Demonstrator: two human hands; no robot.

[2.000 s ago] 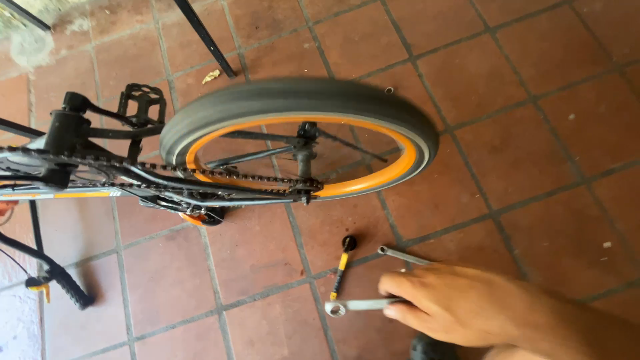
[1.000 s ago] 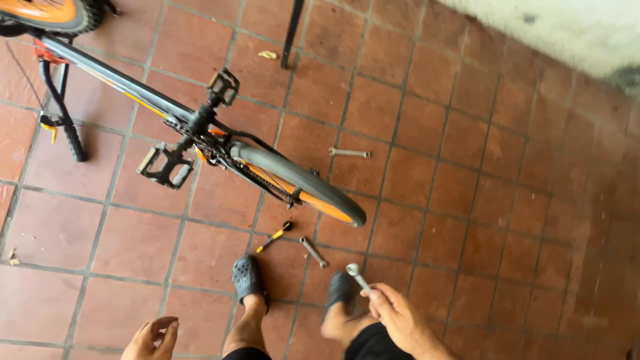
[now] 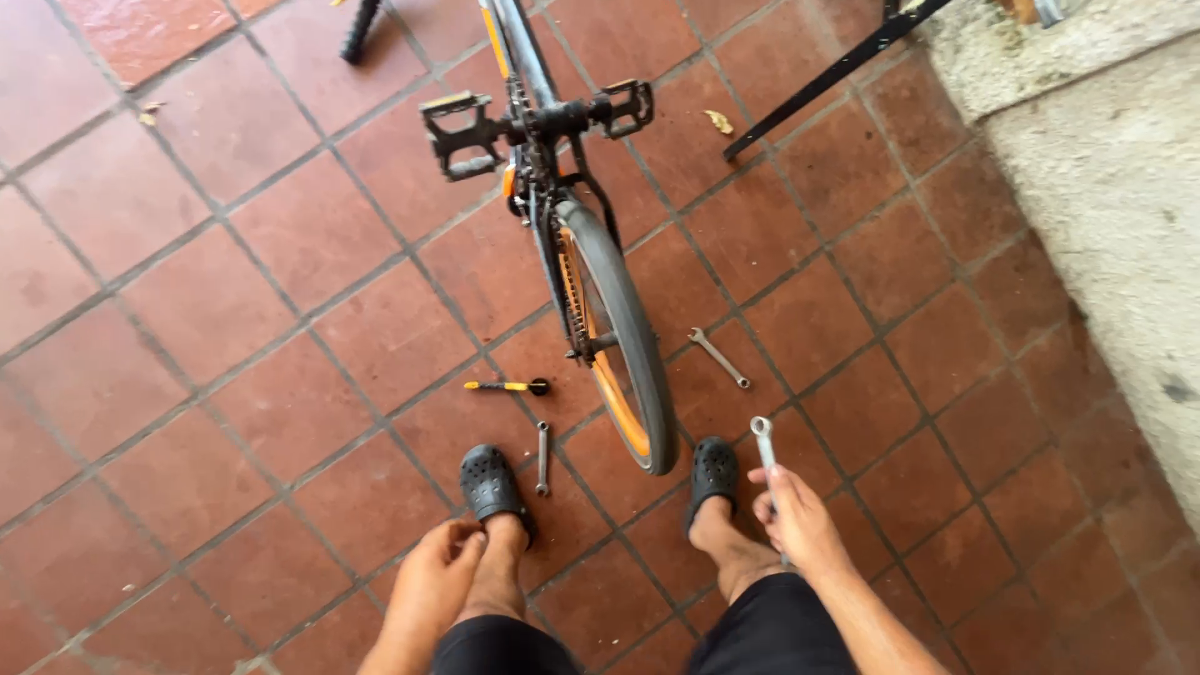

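My right hand [image 3: 802, 520] grips a combination wrench [image 3: 764, 441], its ring end pointing up and away from me. Over my left shin, my left hand [image 3: 441, 572] has its fingers curled and seems to hold nothing. Ahead of my feet is a bicycle with a rear tyre [image 3: 639, 347] on an orange rim, a chain [image 3: 574, 291] and black pedals [image 3: 464, 136]. One wrench [image 3: 720, 358] lies on the tiles right of the wheel. Another wrench [image 3: 543, 459] rests beside my left clog, below a yellow and black tool [image 3: 506, 385] with a round black head.
My dark clogs [image 3: 489, 483] stand on either side of the wheel's near end. A thin black metal leg [image 3: 825, 84] reaches the floor at upper right, beside a rough pale wall [image 3: 1116, 187]. Dry leaves [image 3: 719, 122] lie on the terracotta tiles.
The view has swung and moved a lot. My right hand, low over the floor tools two seconds ago, is now in front of my right knee, still with the wrench. My left hand has come into view.
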